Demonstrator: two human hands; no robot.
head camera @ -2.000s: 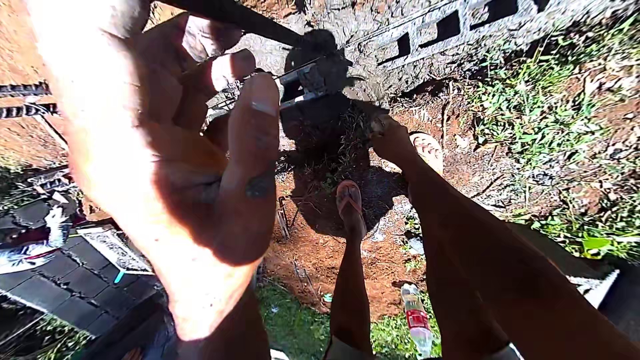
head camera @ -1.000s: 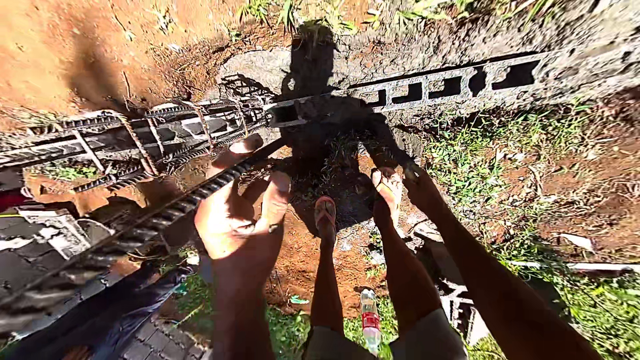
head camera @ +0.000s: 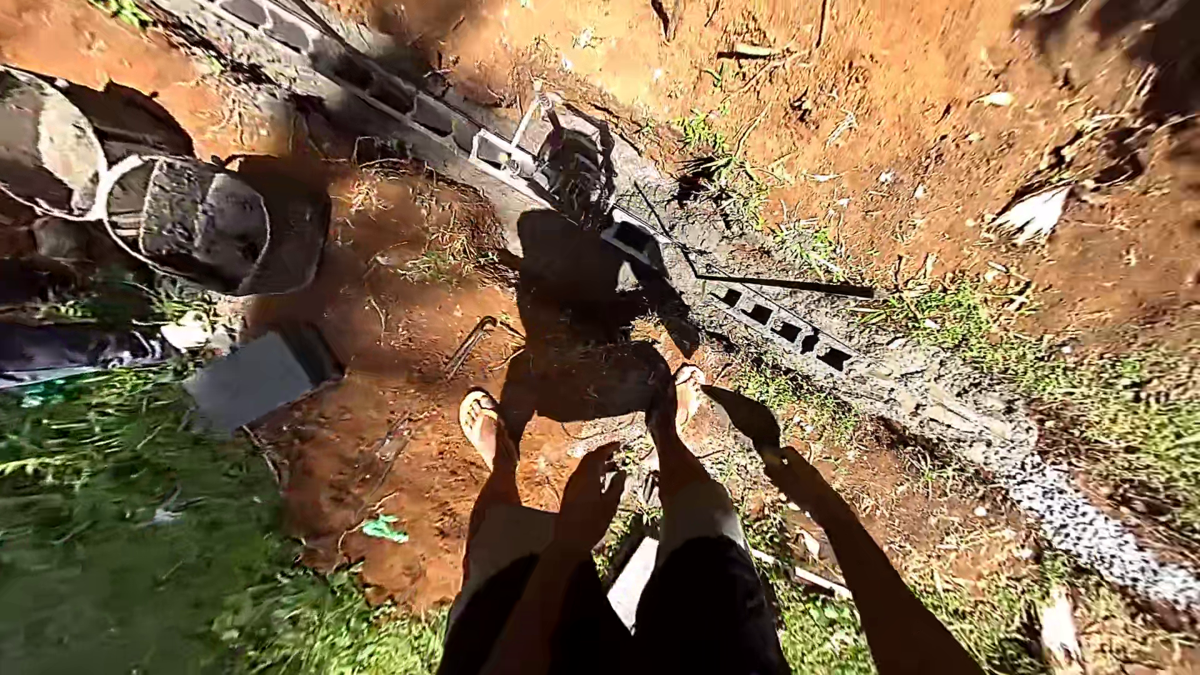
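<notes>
My left hand [head camera: 591, 492] hangs in shade in front of my legs, its fingers apart and nothing seen in it. Lower right, my right hand [head camera: 790, 469] is over the ground beside my sandalled foot; a dark shape meets its fingertips, and whether that is a shadow or a held thing I cannot tell. Ahead of my feet, a row of hollow concrete blocks [head camera: 786, 330] runs diagonally in a strip of grey mortar or concrete. A thin dark bar [head camera: 787, 284] lies across the strip. Bent metal rods [head camera: 469, 345] lie on the red soil.
Two buckets with rims crusted grey [head camera: 204, 225] [head camera: 70, 141] stand at the upper left. Below them is a grey block [head camera: 251, 382]. A pale metal frame or tool [head camera: 511, 155] rests on the block row. Green plastic scrap [head camera: 384, 528] lies left of my legs, grey gravel [head camera: 1106, 525] at right.
A ribbed steel bar at my left hand one second ago is no longer there, and that hand is lower, nearer my legs. The view has turned a lot; the buckets now show and the rebar cage does not.
</notes>
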